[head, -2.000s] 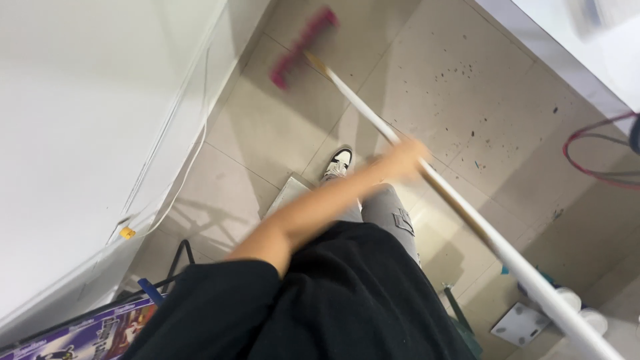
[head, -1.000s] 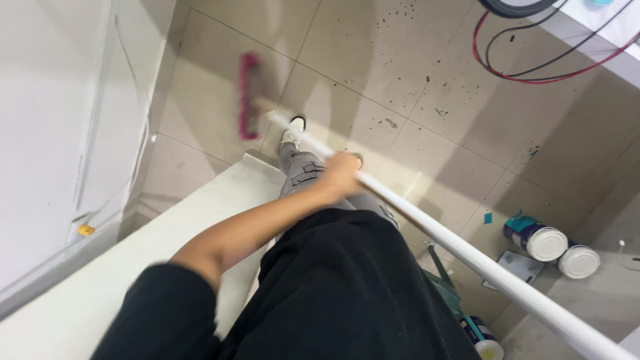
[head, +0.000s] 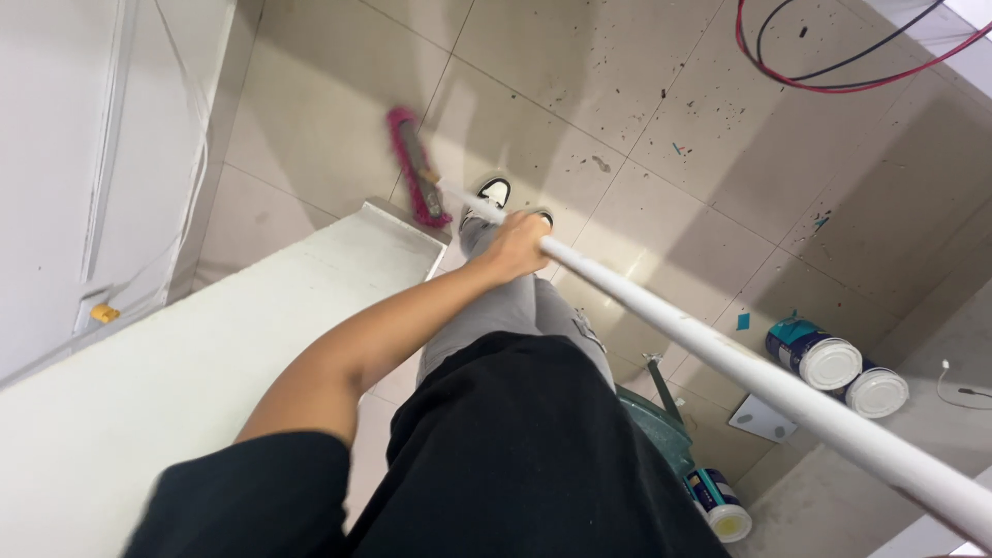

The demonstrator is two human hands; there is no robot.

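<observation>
My left hand [head: 518, 246] is closed around a long white pole [head: 697, 341], just in front of my legs. The pole runs from the lower right corner down to a broom or dust-mop head [head: 418, 167] with a magenta fringe, which is at the tiled floor near my shoes and beside the end of a white board or panel. The head is slightly blurred. My right hand is out of view. Dark crumbs and bits of debris [head: 601, 163] lie scattered on the floor tiles, to the right of the fringed head.
A white panel [head: 194, 387] stands close on my left, near a wall with a yellow plug [head: 104, 313]. Paint buckets [head: 831, 363] and a green plastic stool or bin [head: 659, 426] are at the lower right. Red and black cables [head: 837, 87] loop at the upper right.
My left hand still grips the pole. The fringed head has moved nearer to the white panel's end. The view has shifted, bringing the panel and paint buckets further into sight.
</observation>
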